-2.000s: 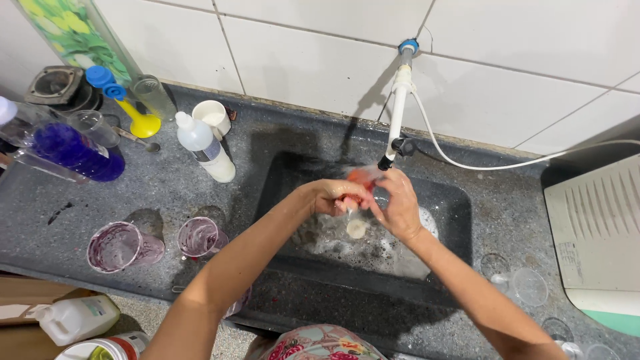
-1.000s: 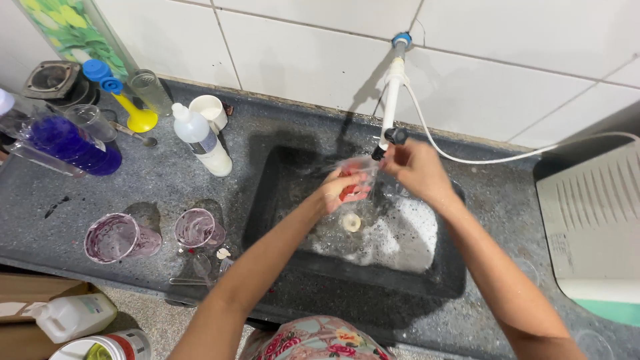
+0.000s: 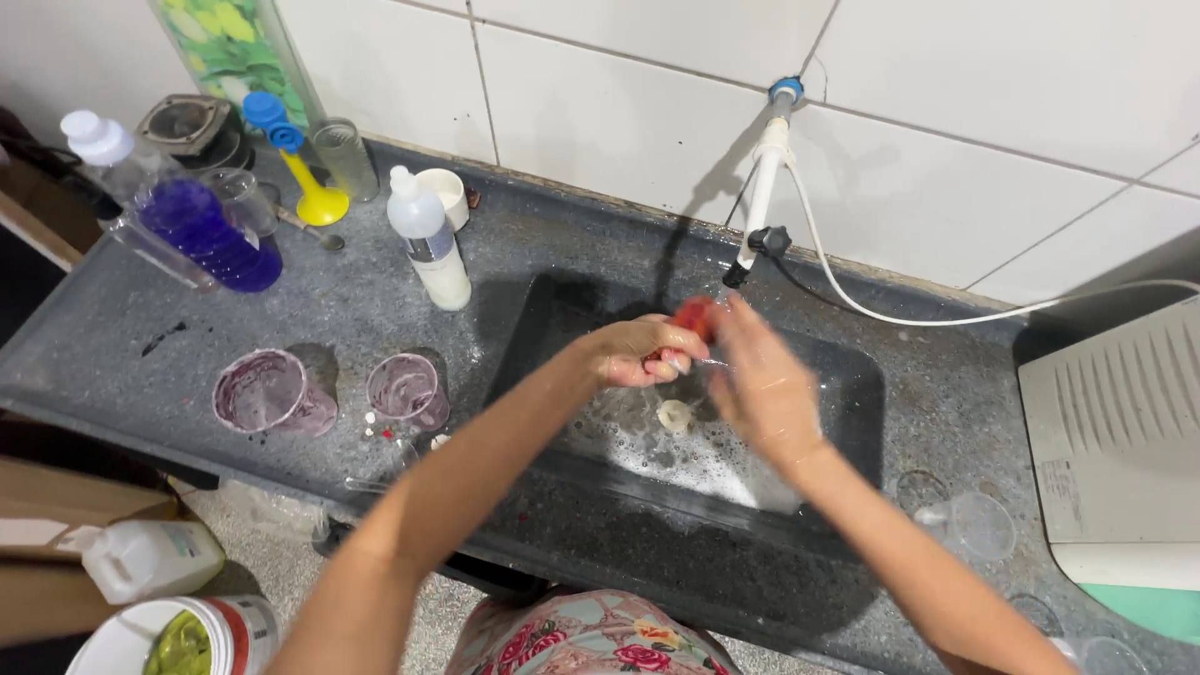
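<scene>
My left hand (image 3: 656, 353) is closed around a red item (image 3: 695, 319), blurred and partly hidden by the fingers, so its kind cannot be told. Close to its right side is my right hand (image 3: 764, 384), fingers spread and blurred, holding nothing that shows. Both hands are wet, above a dark sink (image 3: 858, 412) with foamy water and a pale drain piece (image 3: 674, 414). Just over them ends a white pipe faucet (image 3: 761, 202) with a black valve knob (image 3: 770, 241). Water splashes around the fingers.
Left of the sink stand two purple-stained plastic cups (image 3: 261, 392) (image 3: 409, 388), a white squeeze bottle (image 3: 430, 244) and a bottle of purple liquid (image 3: 211, 230). Clear cups (image 3: 980, 527) lie at the right, near a beige appliance (image 3: 1116, 441).
My right hand has left the faucet's knob, where it was one second ago, and moved down beside the red item. My left hand still holds that item.
</scene>
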